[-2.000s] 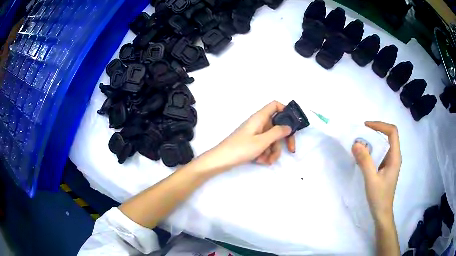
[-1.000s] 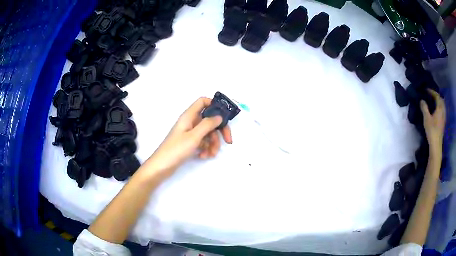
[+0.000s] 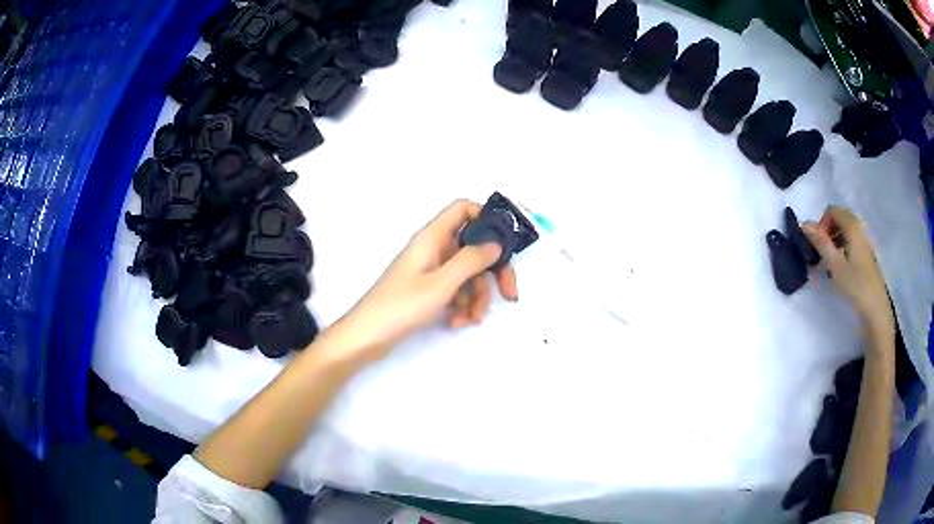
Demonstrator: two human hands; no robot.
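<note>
My left hand (image 3: 451,268) holds a black plastic housing base half (image 3: 509,227) over the middle of the white sheet, its squared flange pointing up and right. My right hand (image 3: 842,256) is at the right with its fingertips on a small black cover (image 3: 797,233). Another black cover (image 3: 787,263) lies just left of it on the sheet. The teal needle tip (image 3: 543,222) shows just right of the held housing. The white bottle body is hard to make out against the sheet.
A loose heap of black housings (image 3: 277,225) lies at the left beside a blue crate (image 3: 97,205). Assembled black housings (image 3: 731,99) stand in a curved row at the top. More black covers (image 3: 826,420) lie at the lower right. A green circuit board (image 3: 842,51) shows at upper right.
My right hand let go of the white bottle, reached to the cover pile at the far right, and has come back left with a black cover. My left hand still holds the housing.
</note>
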